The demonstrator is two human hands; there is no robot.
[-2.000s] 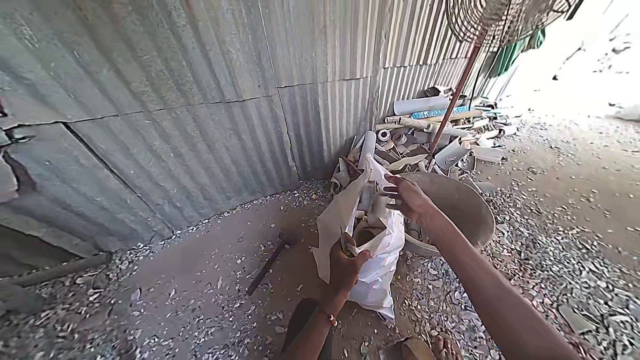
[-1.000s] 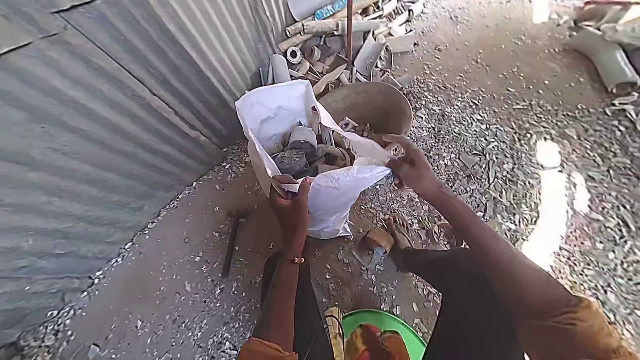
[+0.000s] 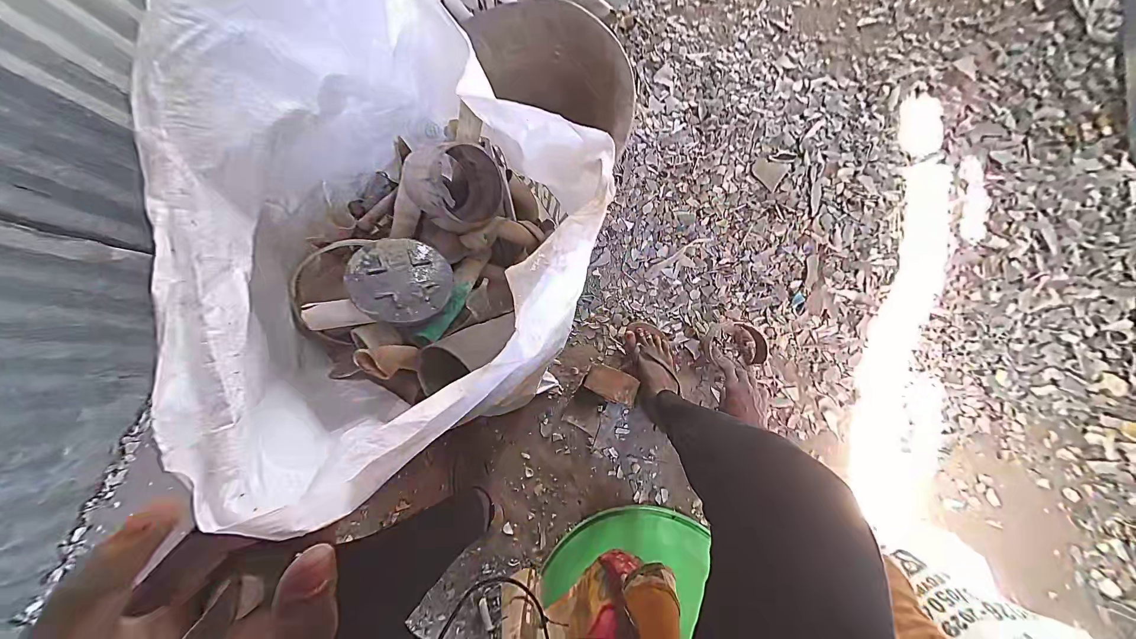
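A white woven sack stands with its mouth wide, filling much of the head view's left half. Inside lie cut pieces of plastic pipe, a short ring-shaped pipe piece, a round grey cap with a raised cross pattern and a green scrap. My left hand is at the bottom left, just below the sack's near rim, fingers and thumb curled and blurred. Whether it grips the rim or a small piece cannot be told. My right hand is out of view.
A large brown basin sits behind the sack, beside corrugated metal sheeting on the left. Plastic chips cover the ground at right. A green tub, a brown block, my sandalled feet and a printed sack are nearer.
Both hands were at the sack's rim one second ago; my right hand has since left the view. The sack's mouth now faces the camera more fully, and the view has tilted down.
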